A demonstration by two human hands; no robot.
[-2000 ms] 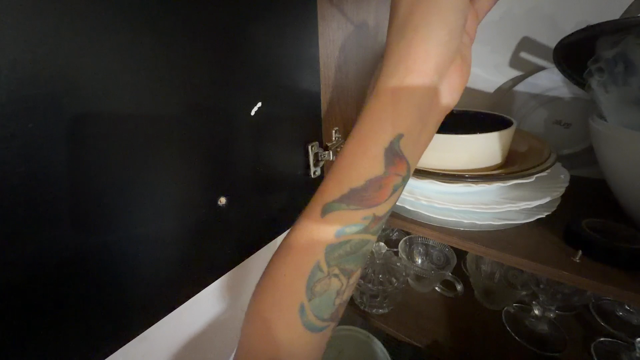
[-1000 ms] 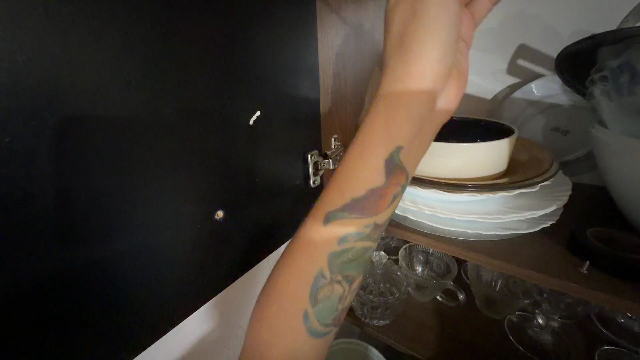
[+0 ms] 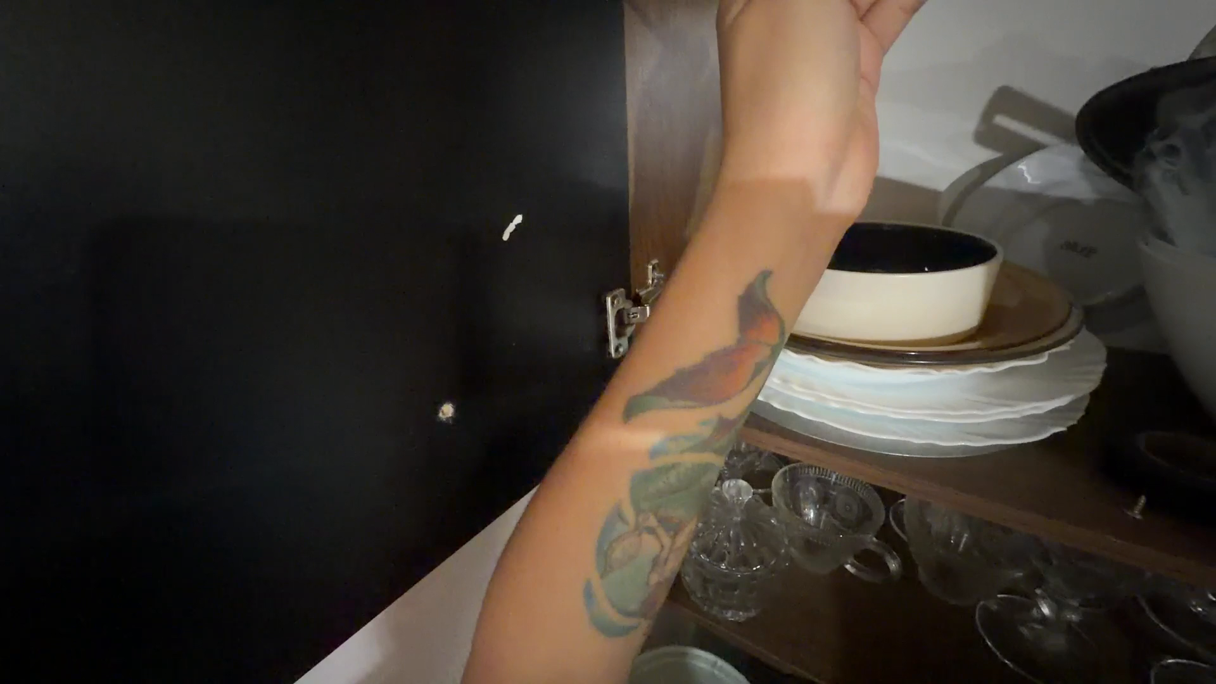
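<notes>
My left hand [image 3: 807, 76] is raised inside the cupboard at the top of the head view, cut off by the frame edge. Part of a finger shows at its right, and the rest of the fingers is hidden, so its hold cannot be seen. The tattooed forearm crosses in front of the shelves. Just right of the wrist, a cream bowl with a dark inside [image 3: 902, 304] sits on a brown glass plate [image 3: 1031, 309]. Beneath that plate is a stack of white scalloped plates [image 3: 1007, 394]. My right hand is out of view.
A black cupboard door [image 3: 285, 285] fills the left, joined by a metal hinge [image 3: 622, 318]. At right stand a white bowl [image 3: 1183, 294] and a dark pan or bowl [image 3: 1111, 114]. Glass cups [image 3: 826, 503] and a lidded glass jar [image 3: 736, 560] occupy the lower shelf [image 3: 788, 627].
</notes>
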